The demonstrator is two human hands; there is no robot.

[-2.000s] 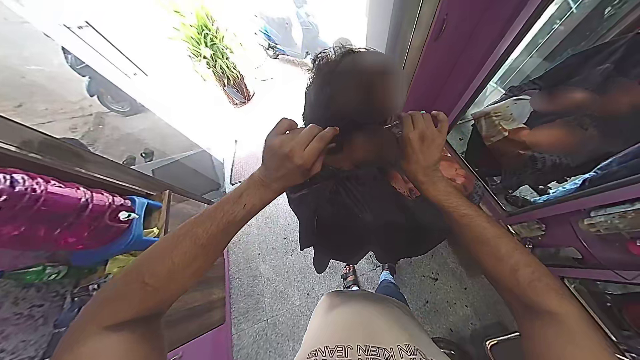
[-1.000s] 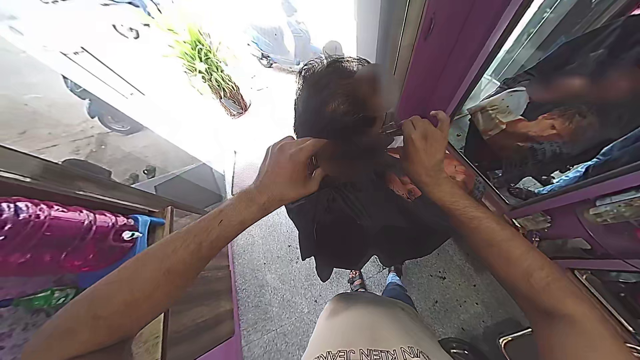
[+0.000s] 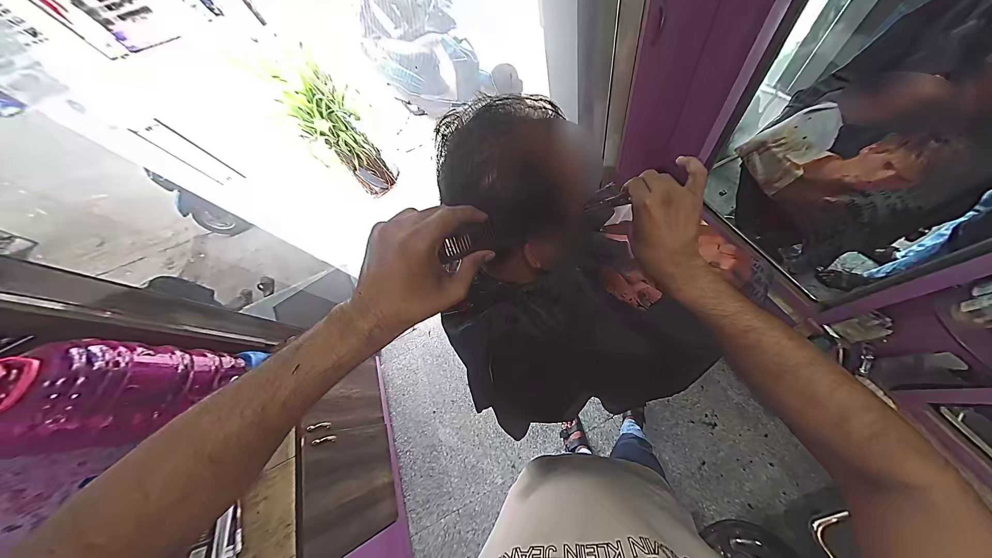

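Observation:
A person with short dark hair (image 3: 496, 147), draped in a dark cape (image 3: 542, 349), is right in front of me. My left hand (image 3: 415, 263) pinches a dark comb (image 3: 459, 246) between thumb and fingers, beside the back of the head. On the other side, my right hand (image 3: 666, 213) grips a dark tool (image 3: 608, 203), close to the person's head; blur and fingers hide much of it, and its exact kind is unclear. Printed patches of orange and red show on the cape below that hand.
A large mirror (image 3: 860, 155) in a purple frame stands at the right. At the lower left are a pink plastic bottle (image 3: 116, 387) and a dark wooden cabinet (image 3: 345, 457). A potted plant (image 3: 333, 116) stands in the bright doorway, with a parked scooter (image 3: 426, 54) beyond.
My left hand has turned, and the comb in it now shows plainly. The right hand's tool stays near the head. The person's head sits more upright than two seconds ago.

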